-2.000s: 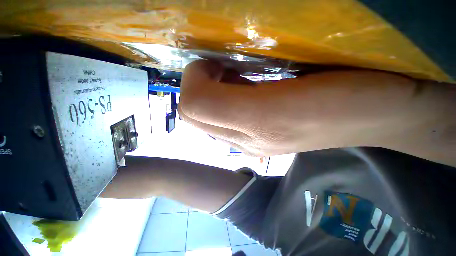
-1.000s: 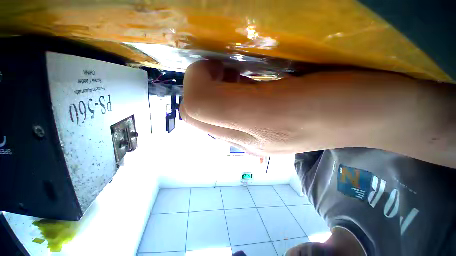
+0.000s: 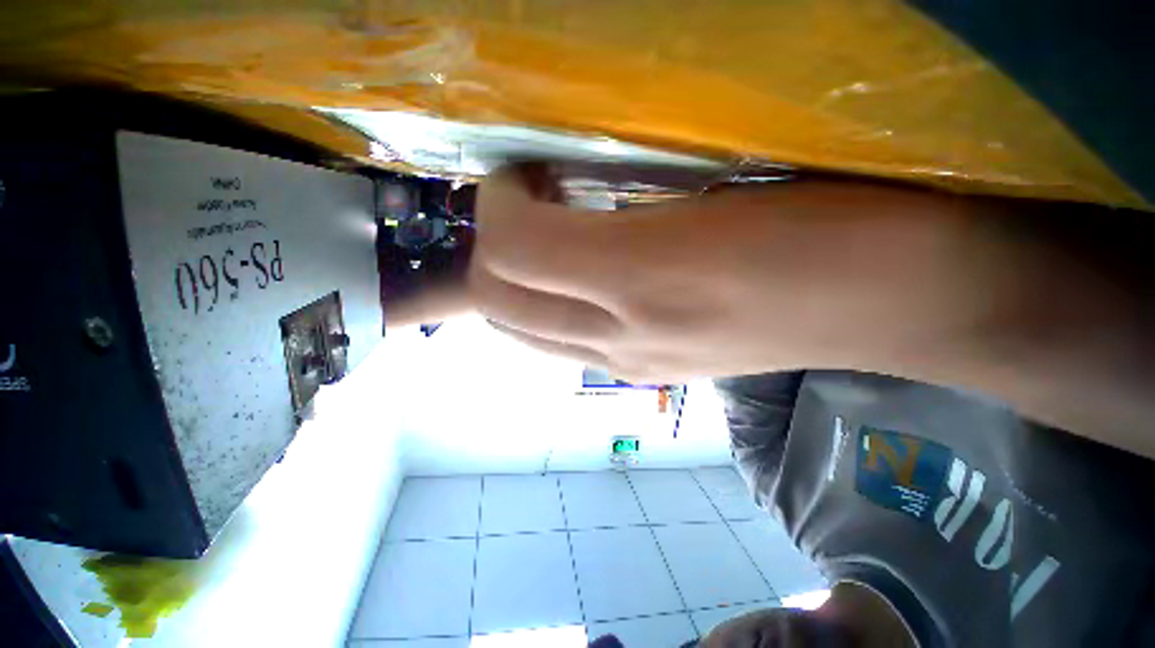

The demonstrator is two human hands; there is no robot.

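The view is upside down and low. The forearm and curled hand, apparently my right hand [image 3: 545, 285], reach from the right edge under the orange pad [image 3: 709, 82]. The hand is blurred and its fingertips are hidden, so its hold cannot be told. A strip of skin, apparently my left hand [image 3: 428, 304], shows between it and the feeder, mostly hidden. A dark, blurred small unit [image 3: 424, 230] with thin reddish wires is beside the hands. The white-and-black screw feeder [image 3: 222, 342], marked PS-560, stands left with its metal opening.
A torso in a grey printed shirt [image 3: 823, 468] is behind the forearm, with part of a head at the bottom edge. A tiled ceiling [image 3: 507, 544] and a green lit sign [image 3: 624, 446] are beyond. A yellow-green patch [image 3: 139, 589] shows lower left.
The sleeved arm beside the feeder opening has drawn away. A strip of skin and more of the dark unit now show at the feeder's edge. The nearer hand has shifted slightly and blurred.
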